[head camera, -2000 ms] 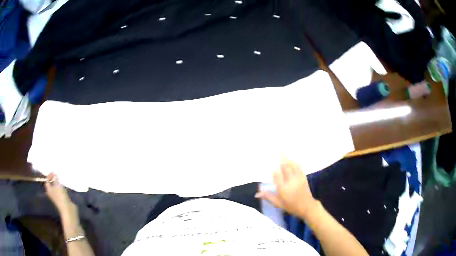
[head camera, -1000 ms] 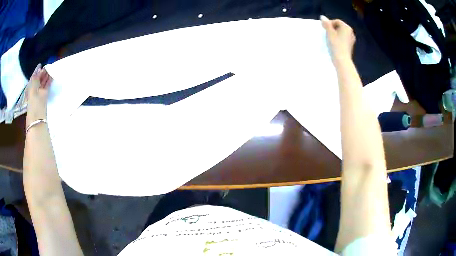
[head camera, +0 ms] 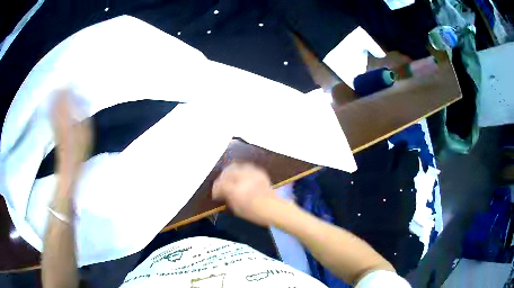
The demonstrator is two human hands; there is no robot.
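A black garment with small white dots lies across the table. Its broad white hem band spreads in front of it, looped open at the left with black cloth showing inside. My left hand is blurred over the left part of the band; I cannot tell whether it grips the cloth. My right hand is blurred near the table's front edge, below a notch in the band, fingers curled; whether it holds anything is unclear. A white cuff lies right of the band.
A dark thread spool and a pink spool lie on the brown table at the right. A green bag hangs by the table corner. Black and blue garments lie below the front edge.
My right hand has come off the band's upper right corner and moved down toward the table edge. My left hand has moved right and down. The band has twisted at the left. The view has turned.
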